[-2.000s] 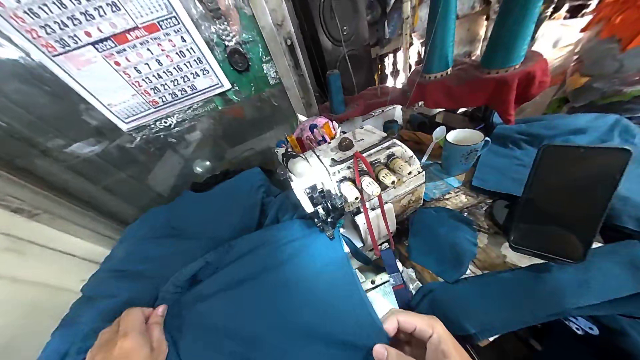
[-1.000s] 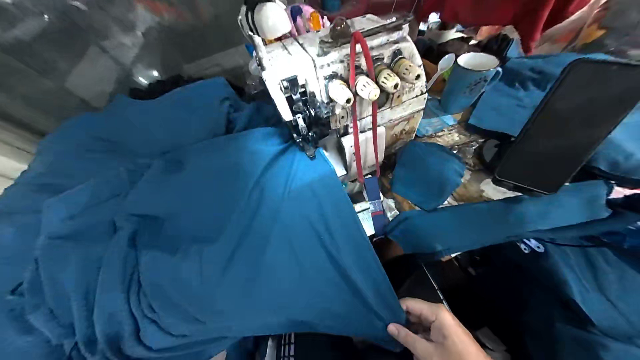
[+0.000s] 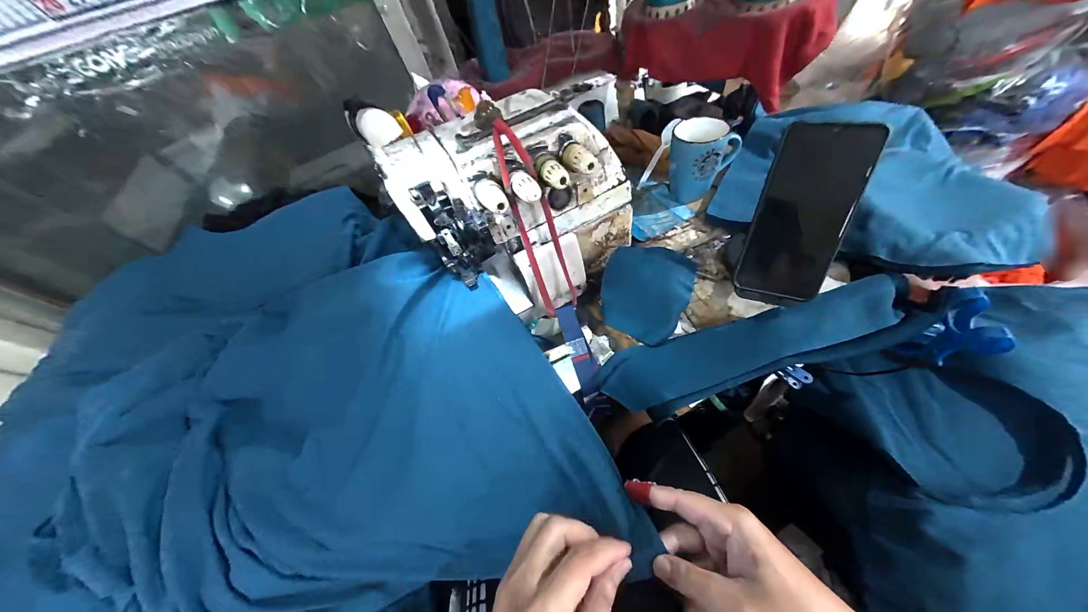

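A large piece of blue fabric (image 3: 408,425) spreads over the left and middle of the view, its far edge under the presser foot area of a white overlock sewing machine (image 3: 510,161). At the fabric's near right corner, my left hand (image 3: 565,565) pinches the cloth between thumb and fingers. Close beside it, my right hand (image 3: 731,552) holds the same corner, with something red on its index fingertip. A red band (image 3: 531,229) hangs over the front of the machine.
Right of the machine are a small blue fabric piece (image 3: 648,293), a blue mug (image 3: 699,161) with a spoon, and a black smartphone (image 3: 807,212) on folded fabric. A long blue strip (image 3: 765,348) crosses to blue clips (image 3: 965,327). More blue fabric (image 3: 977,527) lies at the right.
My left hand, at the fabric's left side two seconds ago and out of view one second ago, is now beside my right hand at the near corner.
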